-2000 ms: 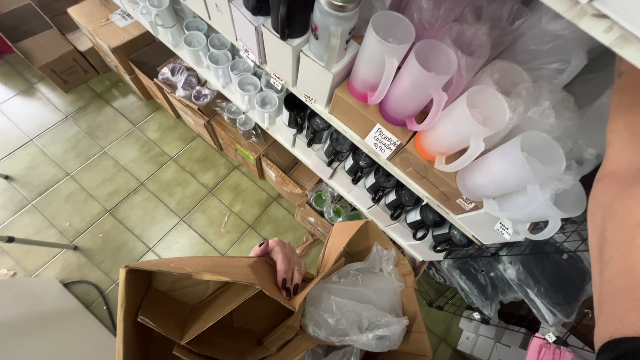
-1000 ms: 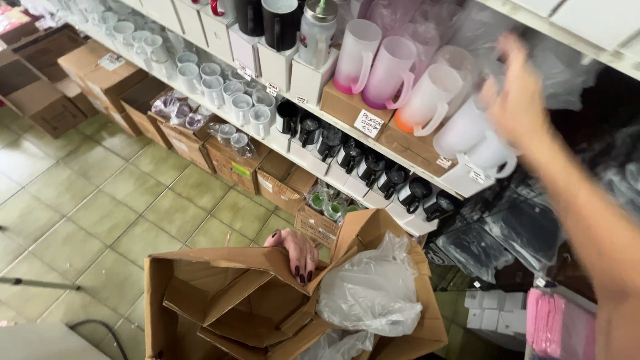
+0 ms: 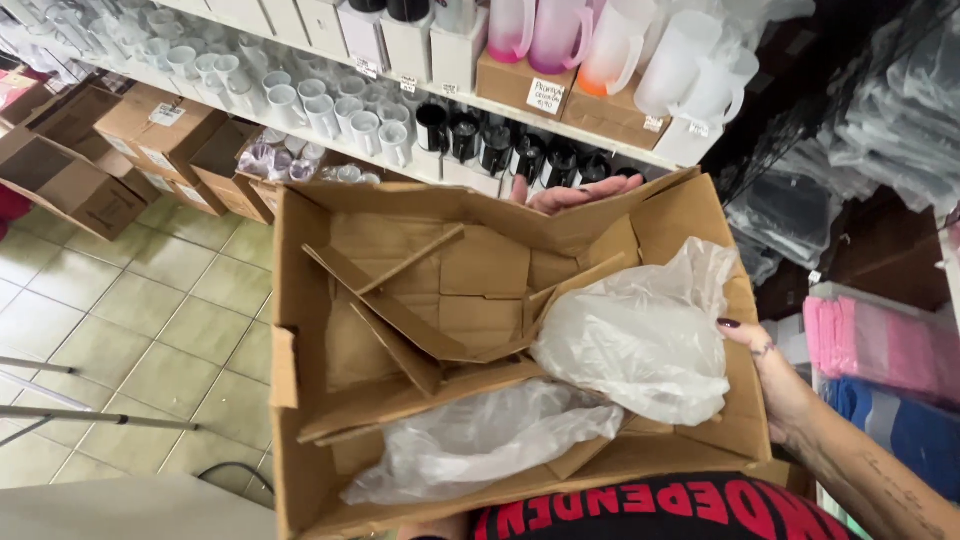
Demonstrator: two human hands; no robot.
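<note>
An open cardboard box (image 3: 300,450) with cardboard dividers (image 3: 397,315) lies across the middle of the view, held against my body. Two items in cloudy plastic bags are inside, one bag (image 3: 637,337) at the right and another bag (image 3: 487,435) along the near side. My right hand (image 3: 757,360) grips the box's right wall, thumb over the rim. The fingers of my left hand (image 3: 577,196) show beyond the far wall, supporting the box from outside; the left forearm passes beneath the box and is mostly hidden.
Shelves ahead hold frosted mugs (image 3: 619,45), white mugs (image 3: 364,131) and black mugs (image 3: 495,146). More cardboard boxes (image 3: 154,135) stand on the tiled floor at left. Metal legs (image 3: 97,416) and a pale surface (image 3: 135,510) are at lower left; packaged pink textiles (image 3: 870,337) sit at right.
My right hand has come down from the frosted mugs on the shelf to the box's right wall. My left hand has shifted from the rim by the dividers to the outside of the far wall.
</note>
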